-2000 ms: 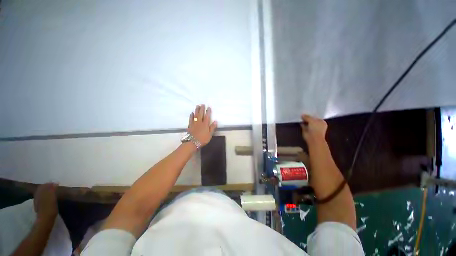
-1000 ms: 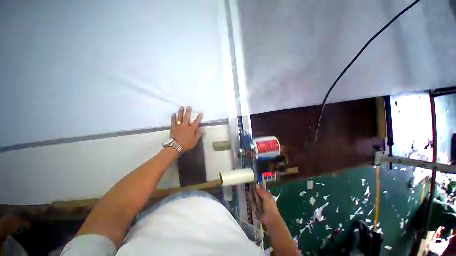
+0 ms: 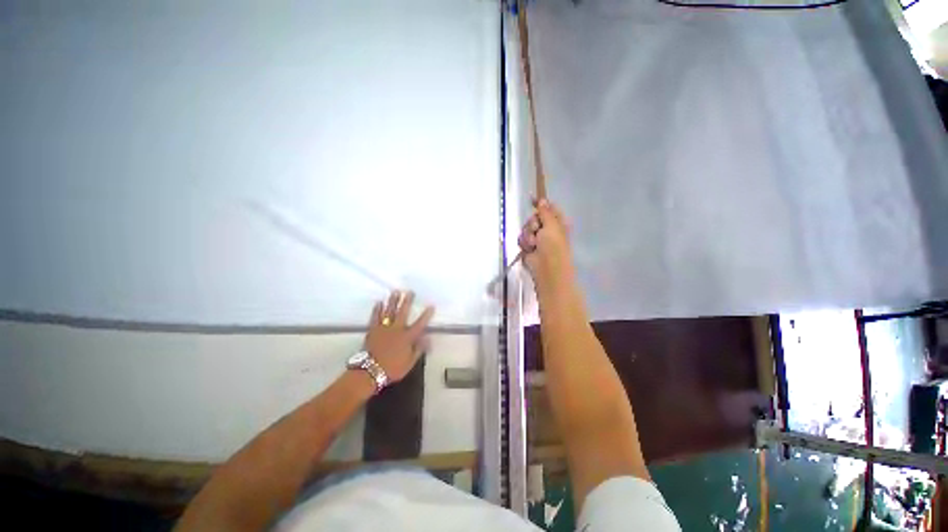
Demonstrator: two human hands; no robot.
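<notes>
White fabric (image 3: 260, 145) covers the table, its greyish edge (image 3: 208, 326) running along the near side. My left hand (image 3: 397, 335) lies flat on this edge, fingers spread, left of the rail; a crease runs up-left from it. The long guide rail (image 3: 504, 405) crosses the fabric from front to back. My right hand (image 3: 545, 231) is closed around a thin brown stick or strap (image 3: 532, 114), just right of the rail. It reaches to the far end, where a small blue part (image 3: 511, 6) shows at the frame's top; the rest of that part is cut off.
Off-white underlay (image 3: 187, 390) lies before the fabric edge, with a flat dark rectangle (image 3: 394, 416) and a short greyish bar (image 3: 464, 378) near the rail. Greyer fabric (image 3: 717, 166) lies right of the rail. Beyond are dark tabletop (image 3: 686, 384), a metal bar (image 3: 852, 449) and littered green floor (image 3: 717, 483).
The blue cutter has gone from the near end of the rail. My right hand has moved from there forward over the fabric and holds the stick or strap. My left hand stays pressed flat.
</notes>
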